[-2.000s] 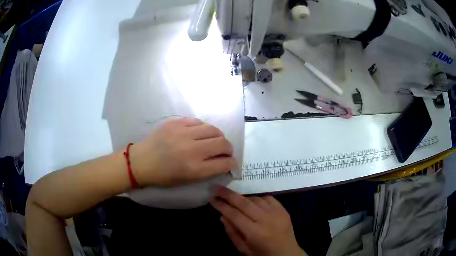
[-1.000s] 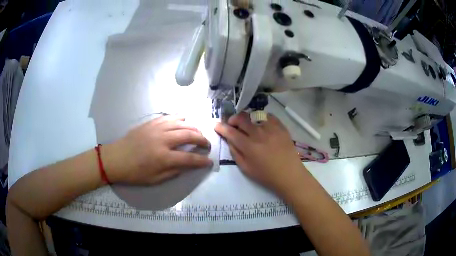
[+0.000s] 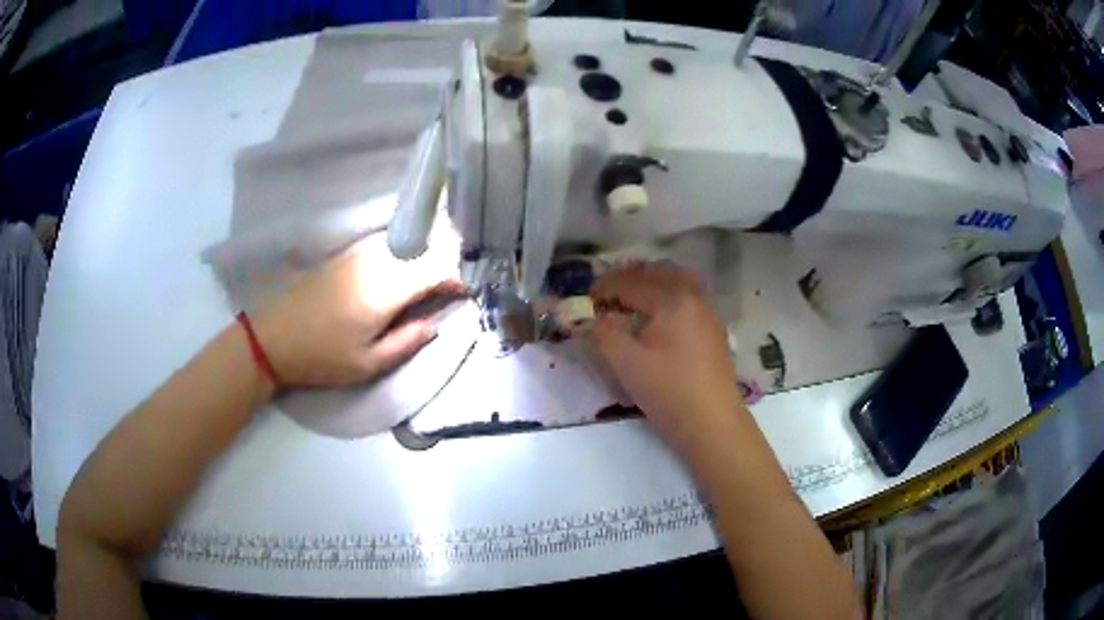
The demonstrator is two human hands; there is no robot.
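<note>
The light grey garment panel lies on the white table, left of and behind the needle area, with its curved front edge left of the bed slide. My left hand lies flat on the panel, left of the presser foot, fingers towards it. My right hand is right of the presser foot, by the lower tension knob, fingers bent; whether it holds anything cannot be told. The white JUKI sewing machine stands over the cloth. The snips' pink handle shows beside my right wrist, the rest hidden.
A black mobile phone lies at the right of the table. A printed ruler runs along the front edge. Grey cut pieces hang below the table at the right. A white lamp tube stands left of the machine head.
The panel's front part has moved back, baring the bed slide. My left hand has moved back with it. My right hand has gone from the cloth edge to the right of the presser foot. The view has shifted.
</note>
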